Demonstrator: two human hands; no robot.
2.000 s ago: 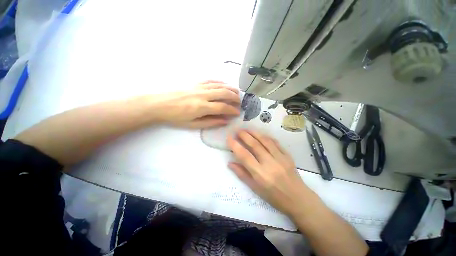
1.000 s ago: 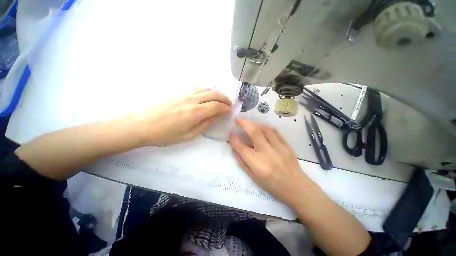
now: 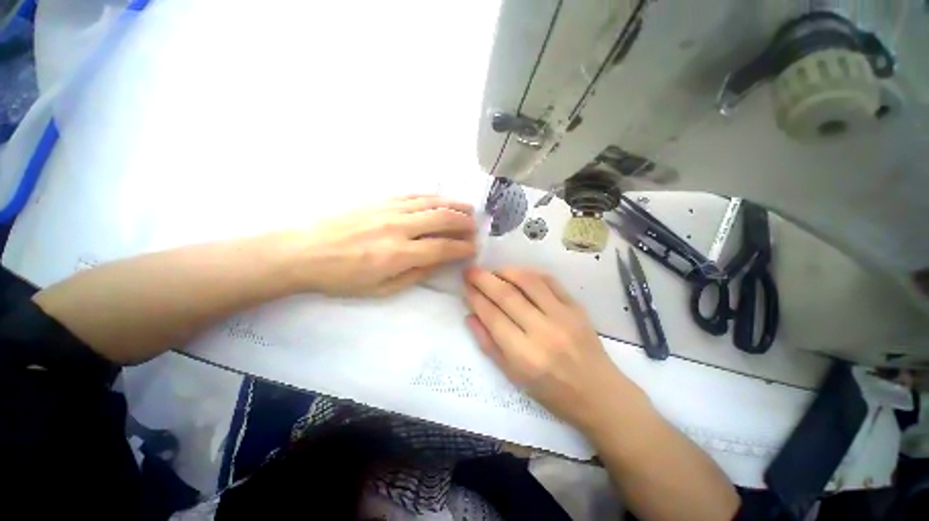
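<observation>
A thin white fabric piece (image 3: 444, 281) lies on the white table just left of the sewing machine's needle area, hard to separate from the glare. My left hand (image 3: 392, 244) lies on it from the left, palm down, fingertips close to the presser foot (image 3: 496, 204). My right hand (image 3: 535, 331) rests just below, fingertips at the fabric's right edge near my left fingers. What is under both palms is hidden. The off-white machine head (image 3: 693, 92) stands at upper right, with a cream knob (image 3: 585, 232) low beside the needle.
Small dark snips (image 3: 642, 305) lie right of my right hand. Beyond them are a slim dark tool (image 3: 662, 242), black-handled shears (image 3: 752, 295) and a pale marked strip (image 3: 724, 232). A black flat object (image 3: 818, 438) lies at the right corner. Blue-edged plastic (image 3: 39, 168) is at far left.
My left fingers are flatter than a second ago. The small fabric's rounded edge, visible two seconds ago, is now mostly covered by my left hand. The view has shifted slightly.
</observation>
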